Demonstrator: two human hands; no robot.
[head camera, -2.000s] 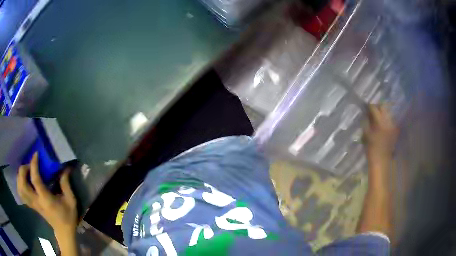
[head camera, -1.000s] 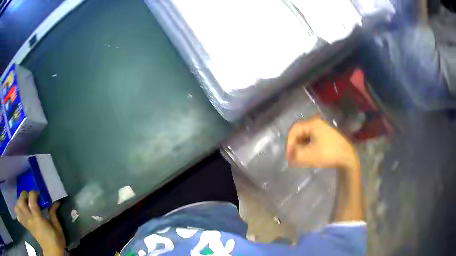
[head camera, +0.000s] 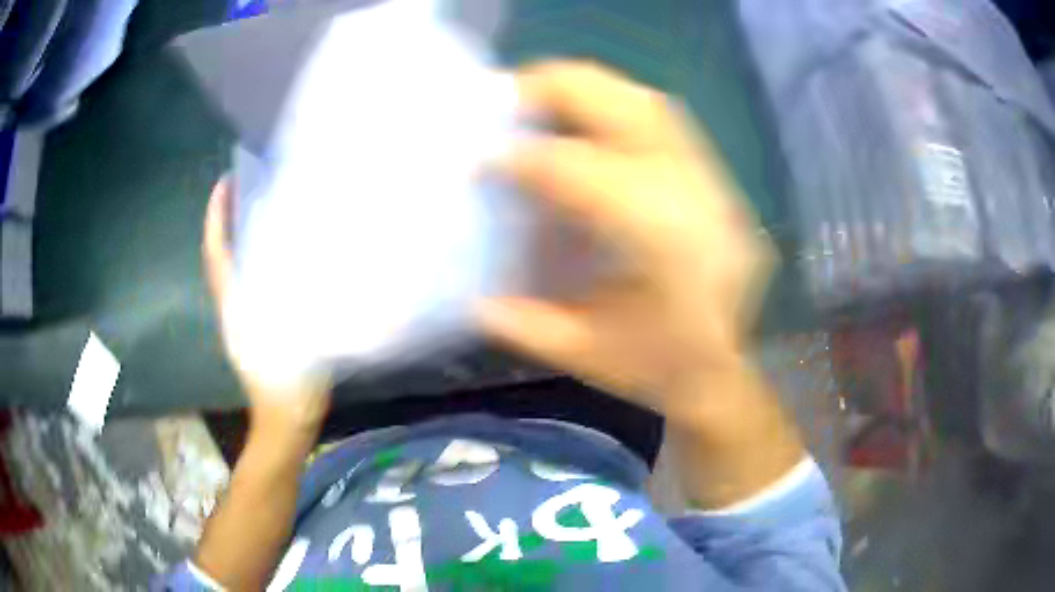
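Observation:
An overexposed, blurred white carton (head camera: 359, 197) is close in front of me above the bench, with a greyish flap sticking out at its upper left. My left hand (head camera: 260, 335) holds its left side, mostly hidden behind it. My right hand (head camera: 648, 220) is at its right side, large and blurred, fingers curved with the thumb below. Something dark shows between the right fingers and thumb; I cannot tell what it is or whether the hand grips the carton.
The dark-green bench (head camera: 127, 243) runs behind the hands. Clear plastic trays (head camera: 914, 150) stand at the right. Blue and white cartons (head camera: 17, 220) are at the left edge. A white paper slip (head camera: 94, 382) lies at the front left edge. Something red (head camera: 879, 393) is below right.
My right hand has moved from the plastic at the lower right to the middle. My left hand and the carton have come from the left edge to the front of me. The view has turned left.

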